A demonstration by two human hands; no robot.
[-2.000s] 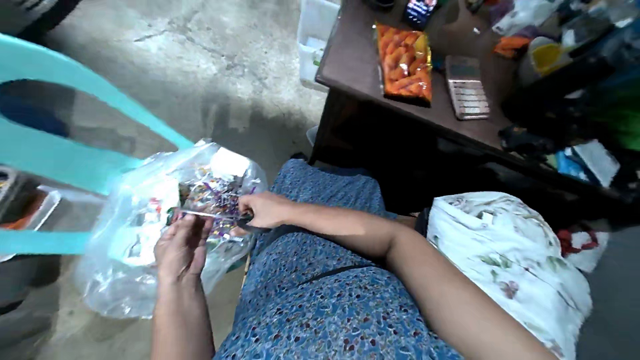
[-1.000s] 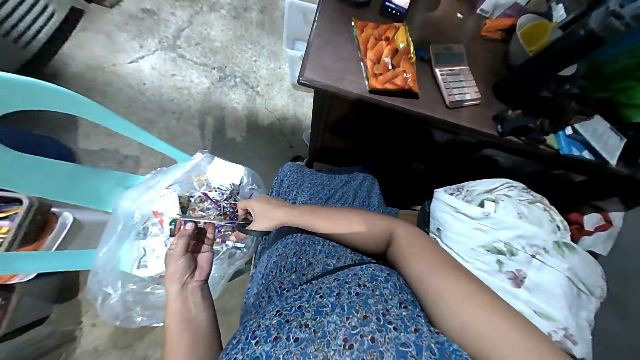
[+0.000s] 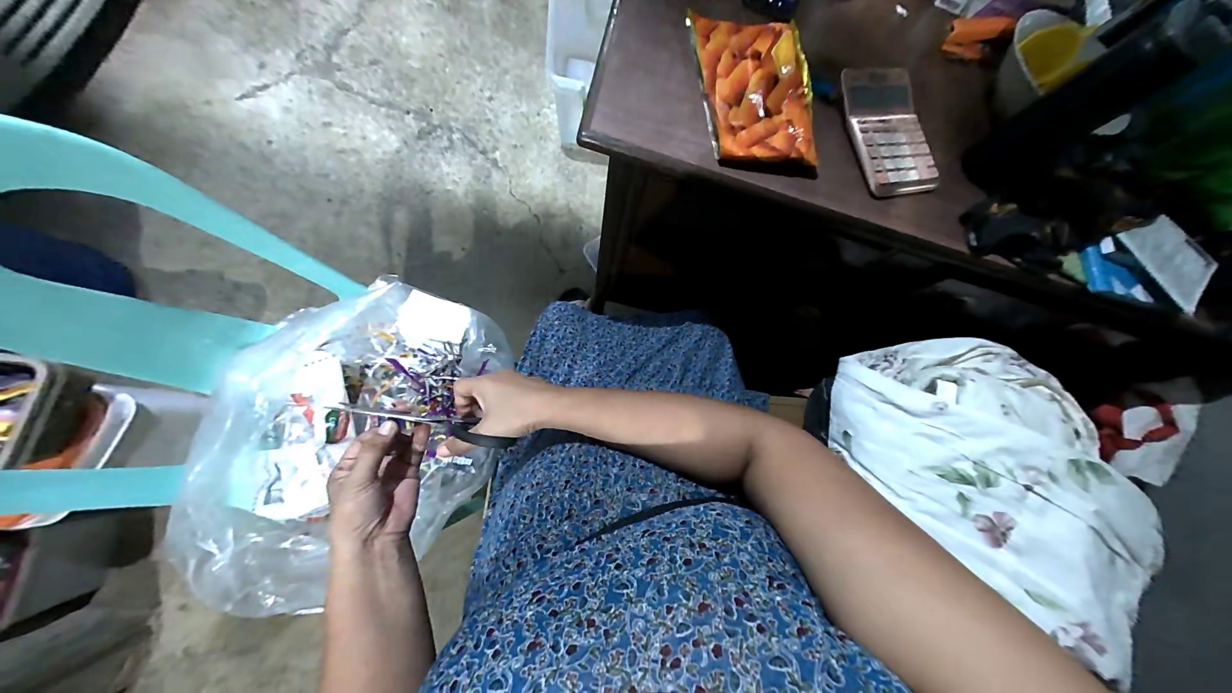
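A pair of scissors with black handles (image 3: 486,438) is in my right hand (image 3: 500,409), its blades pointing left. My left hand (image 3: 375,481) is palm up just under the blades, with its fingertips near them; a small piece of red and green wrapper (image 3: 335,424) shows at the blade tips, and I cannot tell whether the fingers hold it. Beneath and around both hands lies an open clear plastic bag (image 3: 236,539) on a chair. In it are shredded shiny wrapper strips (image 3: 423,371) in purple, silver and gold, and white printed pieces (image 3: 289,481).
The teal plastic chair (image 3: 125,322) stands at the left. On the dark wooden table (image 3: 654,106) are an orange snack packet (image 3: 756,91) and a calculator (image 3: 887,135). White floral cloth (image 3: 991,481) lies to the right. A translucent bin (image 3: 568,77) stands by the table.
Both hands stay over the bag, the scissors still in the right one. The red and green piece shows more plainly at the blade tips now than two seconds ago.
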